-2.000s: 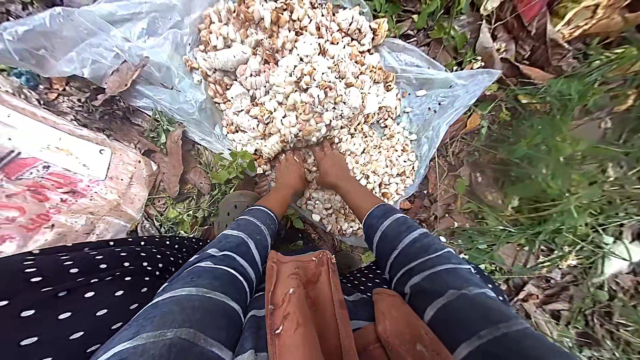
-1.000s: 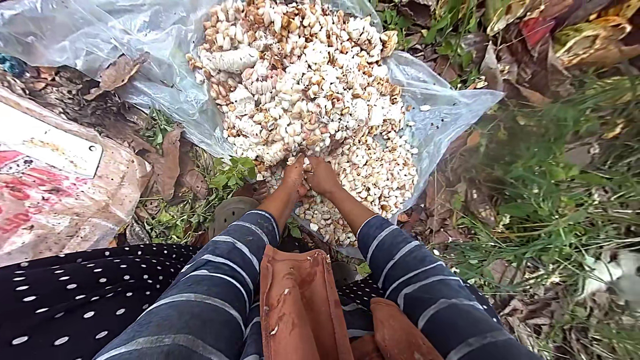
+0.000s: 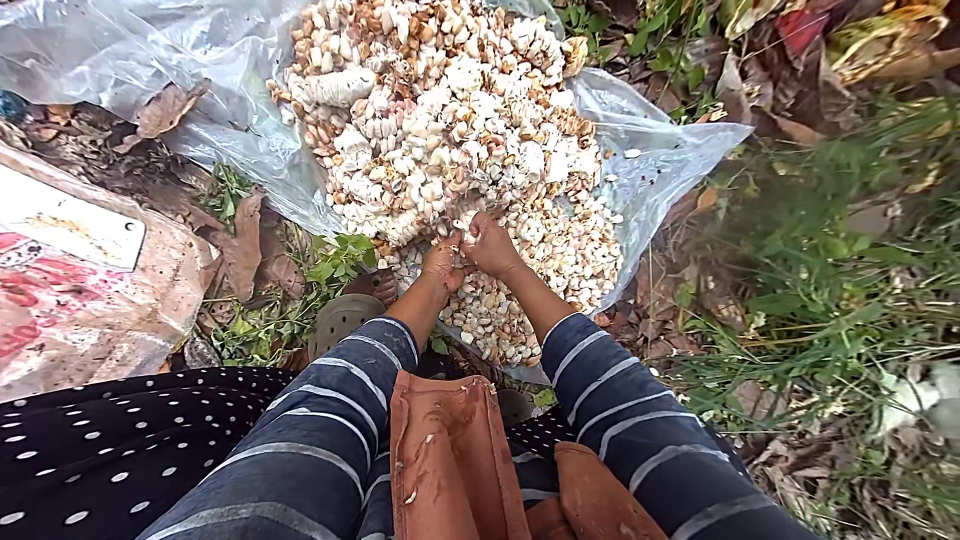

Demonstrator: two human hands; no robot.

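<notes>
Wet, whitish cacao beans (image 3: 450, 127), some in clumps, lie heaped on a clear plastic sheet (image 3: 660, 157). At the near edge of the heap my left hand (image 3: 444, 262) and my right hand (image 3: 489, 244) are close together, fingers curled around a small clump of beans (image 3: 466, 223) between them. The right hand grips the clump; how much of it the left fingers hold is partly hidden. Looser, separated beans (image 3: 495, 322) lie below and to the right of my hands.
At the left a stained sack (image 3: 97, 330) bears a flat white plate (image 3: 75, 221) with a small hole. A clog (image 3: 343, 319) on my foot is beside the sheet's near edge. Dry leaves (image 3: 246, 244) and grass (image 3: 817, 277) surround the sheet.
Two seconds ago my hands were spread at the near edge of the heap. They have since come together, and a small clump of beans now shows between the fingers.
</notes>
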